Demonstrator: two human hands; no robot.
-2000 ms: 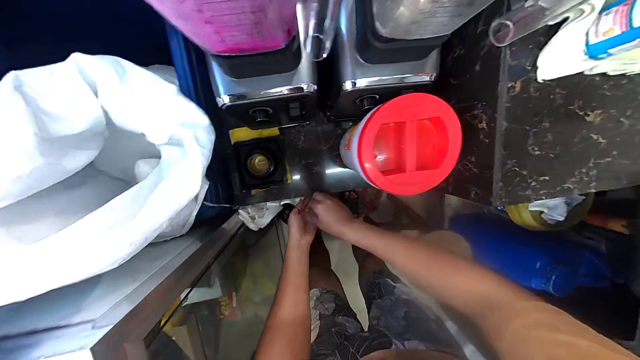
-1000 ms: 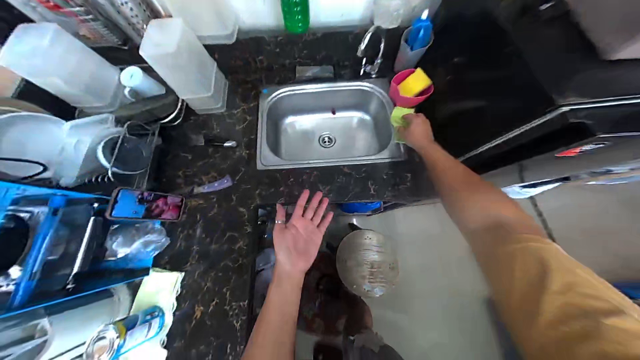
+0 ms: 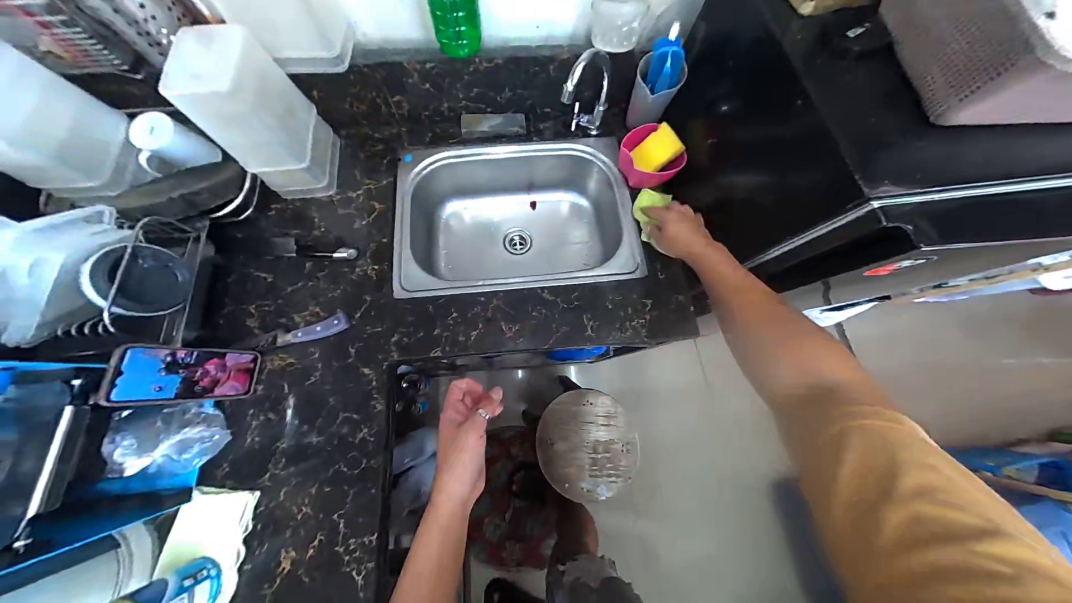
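Observation:
My right hand (image 3: 677, 232) reaches to the counter at the sink's right edge, its fingers closed on a yellow-green cloth (image 3: 650, 211). Just behind the cloth is a pink holder (image 3: 643, 176) with a yellow sponge (image 3: 657, 148) in it. The stainless steel sink (image 3: 517, 219) holds a small dark red bit near its drain. My left hand (image 3: 471, 404), wearing a ring, hangs in the air before the counter's front edge with fingers loosely curled and nothing in it. A round stool (image 3: 588, 445) stands on the floor beside it.
A chrome faucet (image 3: 591, 88) rises behind the sink. On the left of the counter lie a knife (image 3: 314, 329), a phone (image 3: 180, 373) and a plastic bag (image 3: 165, 438), near a wire dish rack (image 3: 167, 276) and tall plastic containers (image 3: 243, 100). A black cooktop or cabinet surface borders the right.
The view has swung from a counter with blenders to the sink. Since one second ago my left hand has turned from an open palm to curled fingers; the right stays at the cloth.

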